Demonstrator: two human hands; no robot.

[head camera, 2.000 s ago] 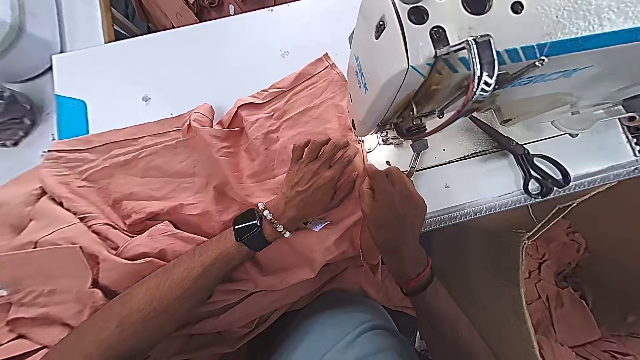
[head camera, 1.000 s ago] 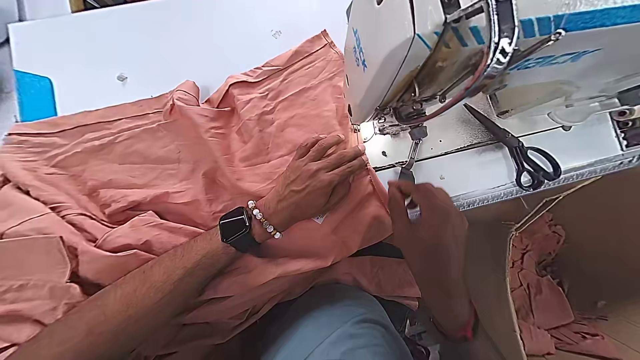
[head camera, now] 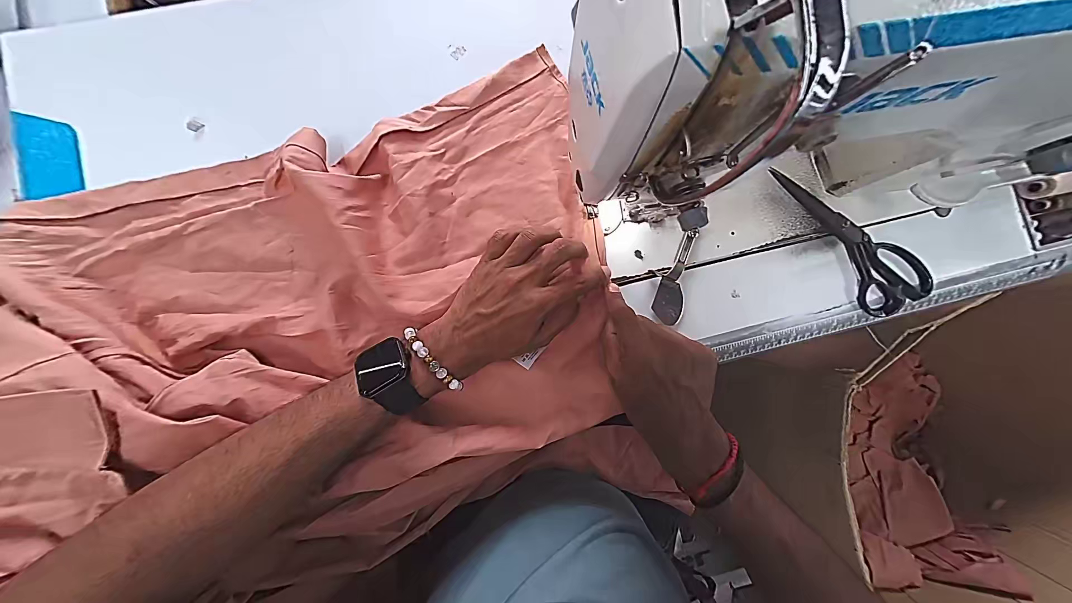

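Observation:
Salmon-pink fabric (head camera: 452,193) spreads over the white table and my lap, its right edge running under the presser foot (head camera: 599,211) of a Jack sewing machine (head camera: 636,92). My left hand (head camera: 528,285), with a watch and beaded bracelet at the wrist, lies on the fabric with curled fingers, pinching it near that edge. Just below the foot, my right hand (head camera: 649,356) grips the same edge; its fingertips are partly hidden. A small white label (head camera: 529,358) shows beneath my left hand. A dark-ended metal lever (head camera: 668,297) hangs to the right of my hands.
Black-handled scissors (head camera: 871,260) lie on the machine bed at right, near a measuring tape (head camera: 804,333) along the table's front edge. More pink fabric (head camera: 900,494) hangs or lies beyond a cord-edged holder at lower right. Small scraps (head camera: 195,125) dot the white tabletop.
My right hand left the fabric edge for the dark-ended lever a second ago and is now back at the edge. My left hand has stayed on the fabric, its fingers now more curled.

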